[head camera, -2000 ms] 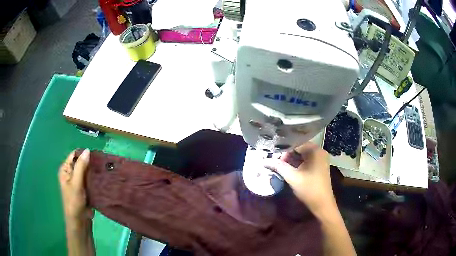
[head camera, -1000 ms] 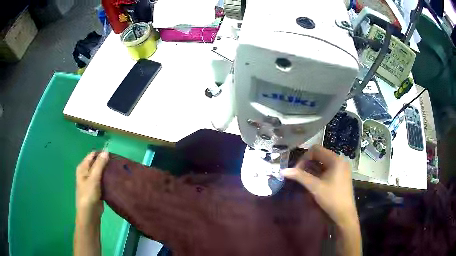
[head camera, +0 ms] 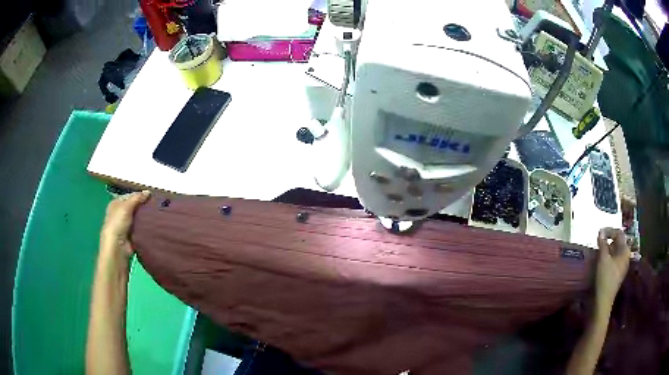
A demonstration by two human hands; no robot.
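Observation:
The maroon garment [head camera: 352,271] is stretched wide across the front of the table, its straight edge up and passing at the needle area under the white JUKI machine head [head camera: 440,117]. Several dark buttons [head camera: 301,217] show along the left half of that edge. A small dark label [head camera: 571,253] shows near its right end. My left hand [head camera: 123,220] grips the left end of the edge over the green bin. My right hand [head camera: 613,256] holds the right end near the table's right corner. The cloth hides the work plate.
A phone [head camera: 192,129] and a yellow tape roll [head camera: 198,62] lie on the left tabletop. A two-part tray [head camera: 526,198] with black buttons and metallic bits sits right of the head, beside a calculator [head camera: 603,182]. The green bin [head camera: 55,242] stands at left.
My right hand has moved from beside the needle far right to the garment's other end. My left hand has moved slightly up and left. The cloth is now spread taut, covering the work plate.

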